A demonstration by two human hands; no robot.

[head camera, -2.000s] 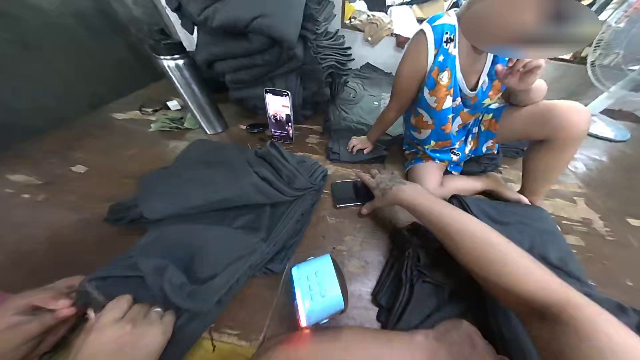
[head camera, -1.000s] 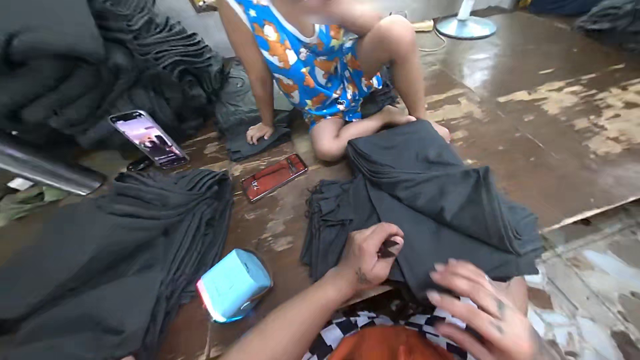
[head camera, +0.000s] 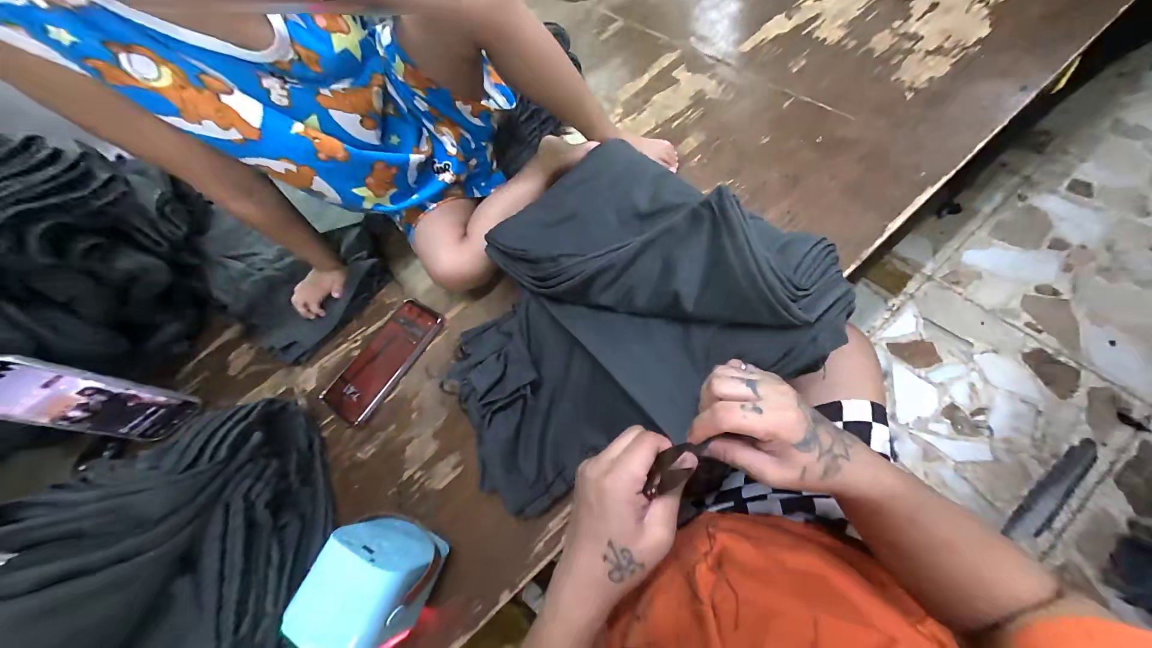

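Observation:
A stack of folded dark grey cloth garments (head camera: 630, 243) lies on the worn brown wooden surface, its near end over my lap. Just below the stack's near edge, my left hand (head camera: 630, 495) is closed on a small dark object (head camera: 670, 468), too small to name surely. My right hand (head camera: 765, 418) pinches dark material at the other end of that object, close to my left hand, with its knuckles by the garments. The fingertips of both hands are partly hidden.
Another person in a blue patterned outfit (head camera: 360, 126) sits beyond the stack. A red-backed phone (head camera: 382, 362), a lit phone (head camera: 90, 400), a light blue device (head camera: 364, 585) and more dark cloth (head camera: 180, 531) lie left. The surface's edge (head camera: 954, 189) borders a stone-patterned floor (head camera: 1017, 315).
The phone lying flat shows its red back, where two seconds ago its dark face showed under my hand. My right hand has come to the small object in my left. The view has swung right.

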